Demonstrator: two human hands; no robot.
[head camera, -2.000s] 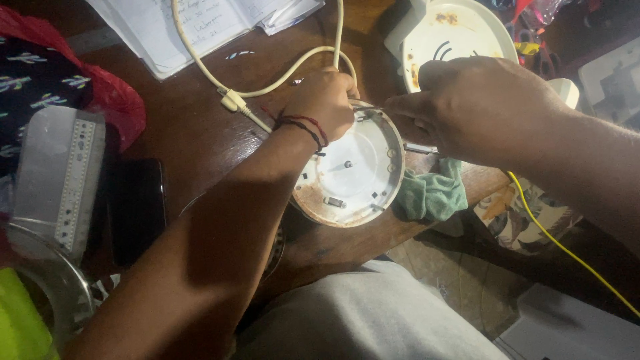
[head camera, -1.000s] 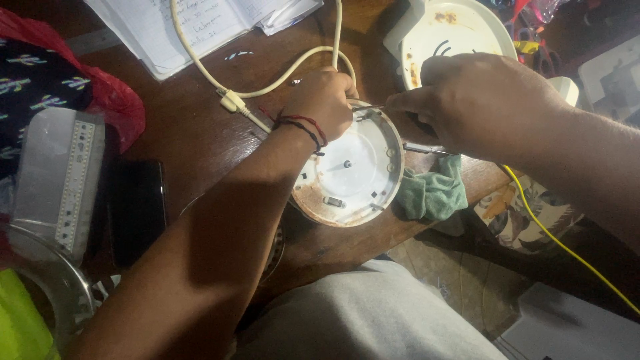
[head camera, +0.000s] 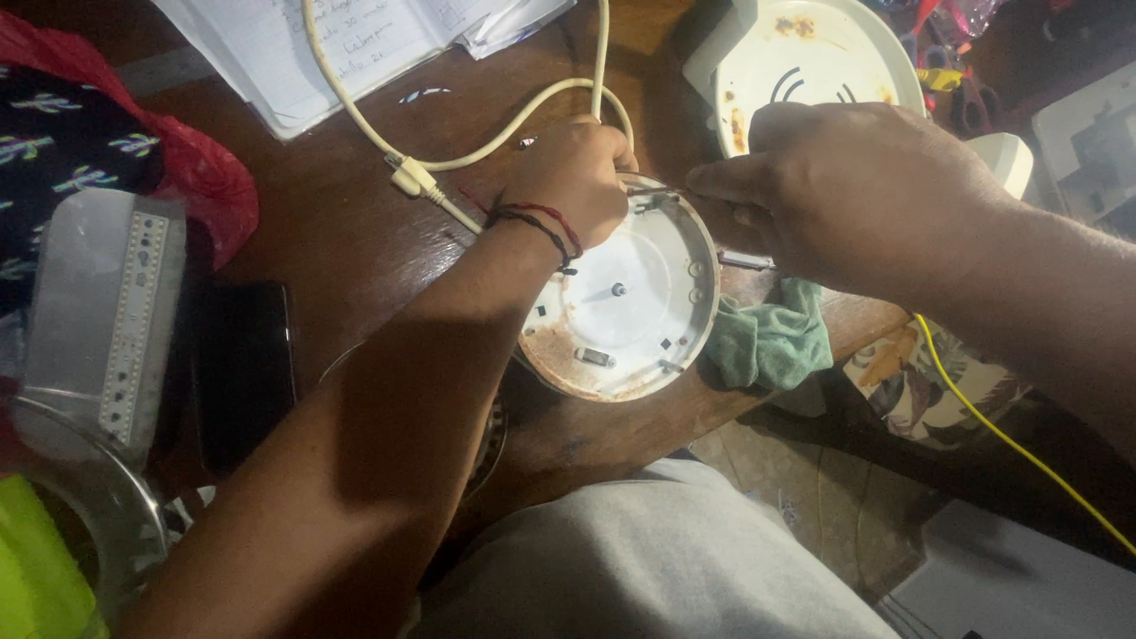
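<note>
A round white metal housing (head camera: 621, 328) with rust along its rim lies at the table's edge. My left hand (head camera: 581, 177) is closed at the housing's upper rim, where a power cord runs; its fingertips and what they pinch are hidden. My right hand (head camera: 825, 186) reaches in from the right, index finger extended toward a thin dark rod or wire at the same rim; its other fingers are curled and their hold is unclear. A metal-shafted tool (head camera: 745, 260) shows just below the right hand. A green cloth (head camera: 772, 337) lies beside the housing. The cream power cord (head camera: 497, 160) loops behind my left hand.
A rusty cream round cover (head camera: 821, 44) is beyond my right hand. A notebook (head camera: 355, 62) with handwriting lies at the back. On the left are a dark phone (head camera: 244, 373), an LED board (head camera: 138, 302) and a red plastic bag (head camera: 209, 195). A yellow cable (head camera: 994, 422) hangs at right.
My right hand's extended index finger has drawn slightly back to the right from the rim. My left hand and the housing keep their places.
</note>
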